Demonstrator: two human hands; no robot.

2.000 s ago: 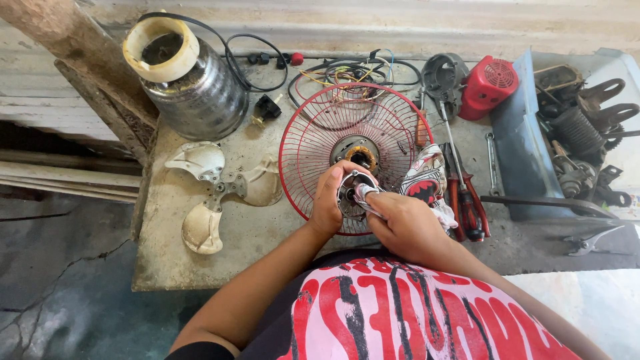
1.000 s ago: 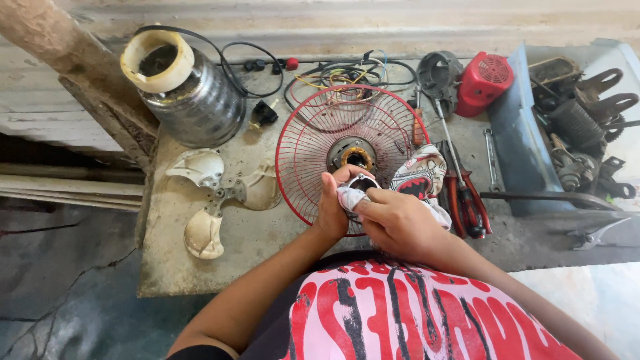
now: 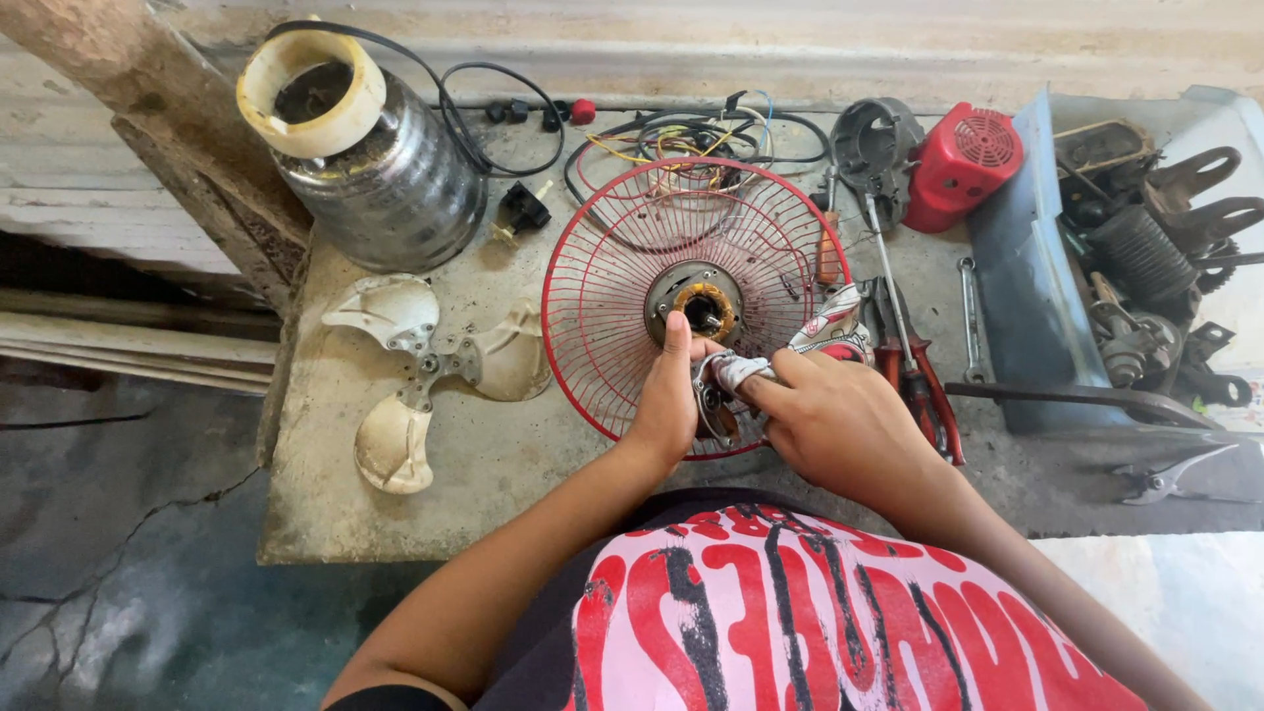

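Observation:
My left hand (image 3: 673, 395) holds a small round metal motor part (image 3: 715, 413), tilted, above the near edge of a red wire fan guard (image 3: 592, 346). With my right hand (image 3: 839, 425) I grip a printed white cloth (image 3: 736, 370), its bunched end pressed on the rim of that part; the rest of the cloth hangs out beyond my knuckles. In the middle of the guard sits a motor stator with copper windings (image 3: 713, 296), just beyond my left thumb. A fan blade with three metal vanes (image 3: 431, 363) lies left of the guard.
At the back left leans a metal canister (image 3: 395, 188) with a cable. Wires (image 3: 681, 138) lie behind the guard. To the right are a grey housing (image 3: 874, 158), a red motor cover (image 3: 963, 163), screwdrivers, red-handled pliers (image 3: 938, 395), a wrench (image 3: 971, 316) and a blue bin (image 3: 1037, 257) of metal parts.
The motor part in my left hand has turned, and the bunched cloth has shifted over its rim with my right hand. The guard and the fan blade stay where they were.

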